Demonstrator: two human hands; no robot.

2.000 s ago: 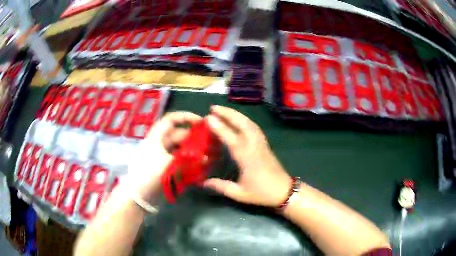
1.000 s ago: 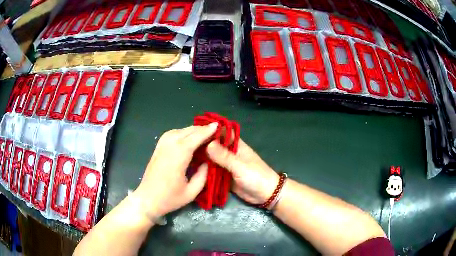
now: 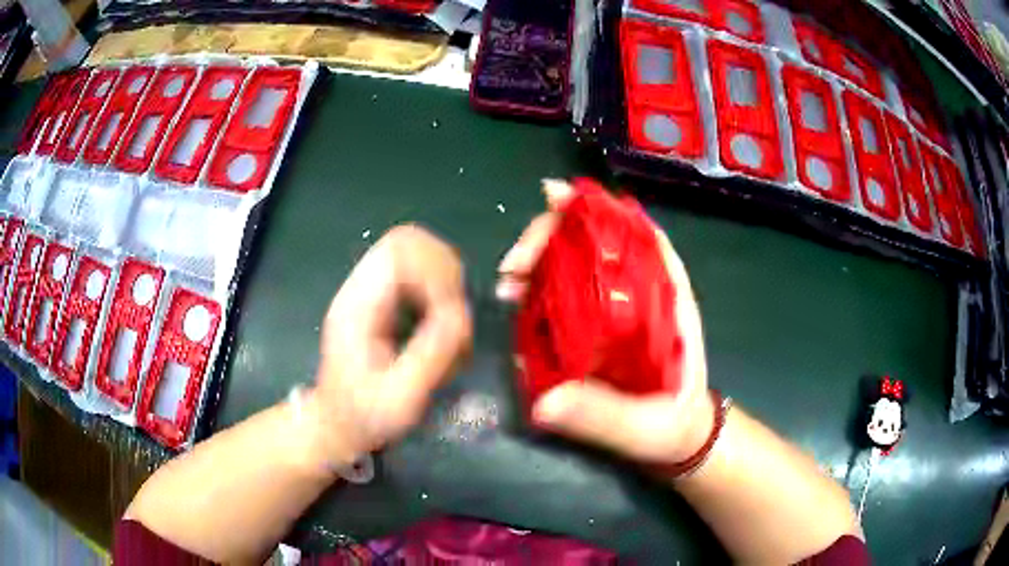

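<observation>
My right hand (image 3: 653, 409) grips a thick handful of red plastic frames (image 3: 603, 293) in front of me, right of centre. The frames are blurred and slightly fanned, so single pieces are hard to tell apart. My left hand (image 3: 393, 332) is raised to the left of them, apart from the frames. Its fingers are curled with thumb and fingertips near each other, and no part shows in it. It is blurred. A blister tray (image 3: 166, 221) at the left holds red frames in an upper and a lower row, with whitish pockets between.
A tray stack (image 3: 775, 182) with red frames stands at the back right. A mobile phone (image 3: 523, 55) lies at the back centre, beside a tan strip (image 3: 266, 44). A cartoon charm on a white cord (image 3: 885, 420) lies at the right. More dark-edged trays (image 3: 979, 332) are at the far right.
Both hands were together on the frames. Now my left hand is off them to the left, and my right hand holds the bundle further right. The view has shifted.
</observation>
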